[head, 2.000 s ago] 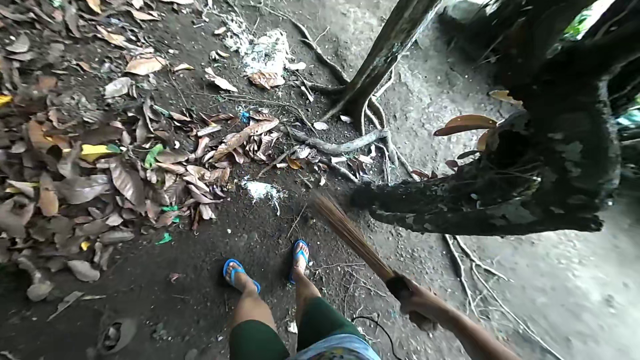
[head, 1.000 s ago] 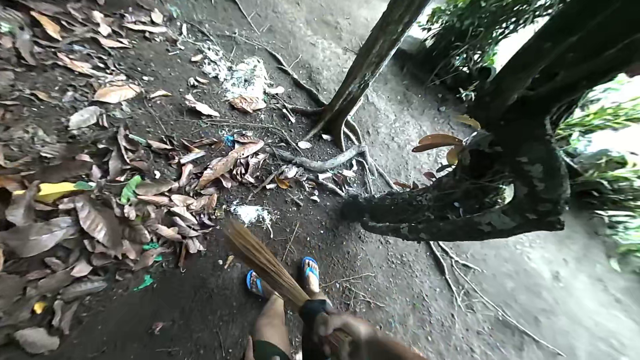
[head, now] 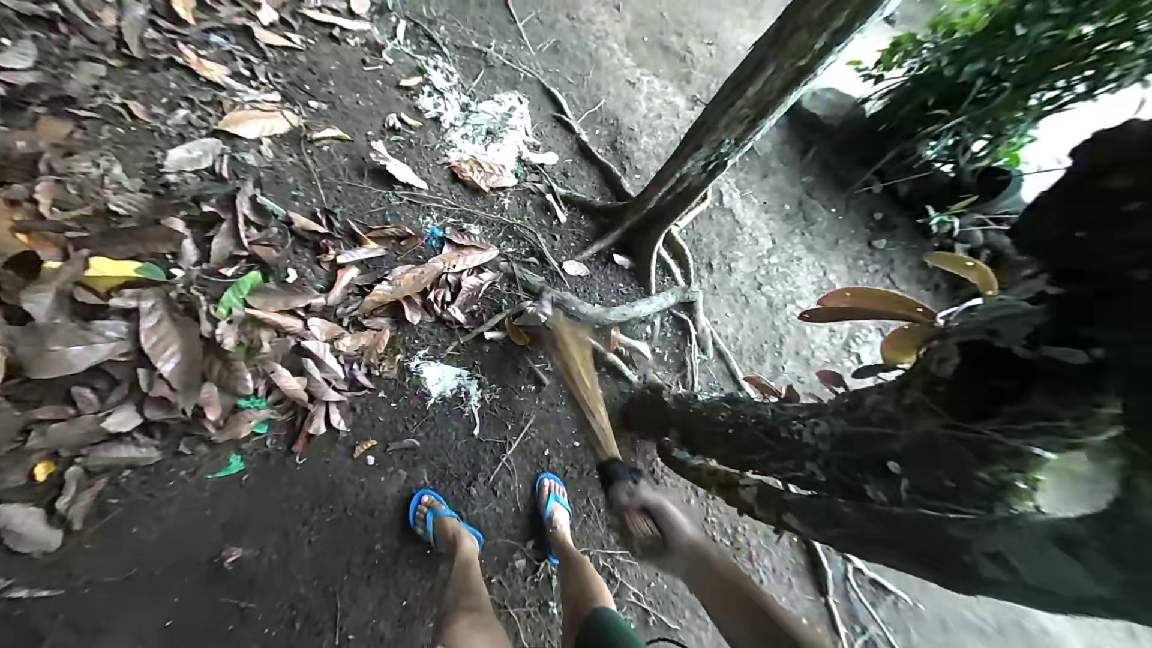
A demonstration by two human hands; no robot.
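My right hand (head: 650,522) grips the dark-bound handle end of a stick broom (head: 583,378) made of thin bristles, at the lower middle of the view. The blurred bristle tips reach up to a pale exposed root (head: 621,310) near the foot of a slim tree trunk. Left of the broom lies a scrap of white shredded litter (head: 447,382) on the dark soil. A heap of dry brown leaves (head: 171,351) covers the ground farther left. My left hand is out of view.
My feet stand in blue flip-flops (head: 432,522) below the broom. A slim trunk (head: 720,144) rises at the upper middle, with roots around its base. A thick dark trunk (head: 855,450) fills the right side. More white litter (head: 490,126) lies above, and green shrubs (head: 1017,81) grow at upper right.
The broom, still in my right hand, has swung from pointing toward the leaf heap one second ago to pointing up at the root by the slim trunk.
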